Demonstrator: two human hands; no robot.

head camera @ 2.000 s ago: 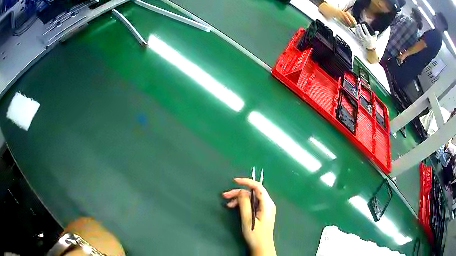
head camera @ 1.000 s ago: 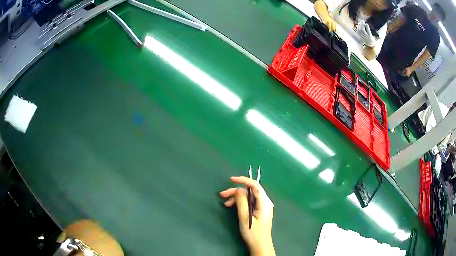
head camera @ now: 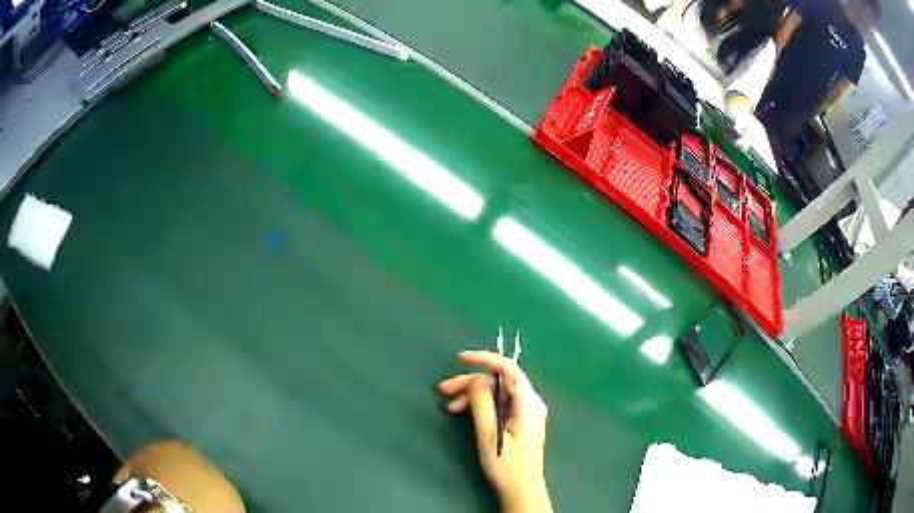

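Observation:
My right hand (head camera: 514,431) is low in the middle, holding slim tweezers (head camera: 500,406) between thumb and fingers. Their two silver points are apart and point up, away from me. I see nothing between them. My left hand (head camera: 185,479) is at the bottom left, cut off by the picture's edge, with a silver band at the wrist; its fingers do not show. A black phone middle frame (head camera: 698,358) lies on the green mat to the right, apart from my right hand. Part of another thin black frame (head camera: 822,476) shows at the lower right.
A red tray (head camera: 633,178) at the upper right holds black parts (head camera: 690,222). A white ridged sheet or tray (head camera: 702,486) is at the lower right, a white wipe (head camera: 39,231) at the left. Pale rails (head camera: 331,30) lie at the far edge. People (head camera: 817,60) are beyond the bench.
The black phone frame has moved up and left along the mat, towards the red tray's near side. The other frame has shifted slightly upward. My hands have hardly moved. People beyond have changed position.

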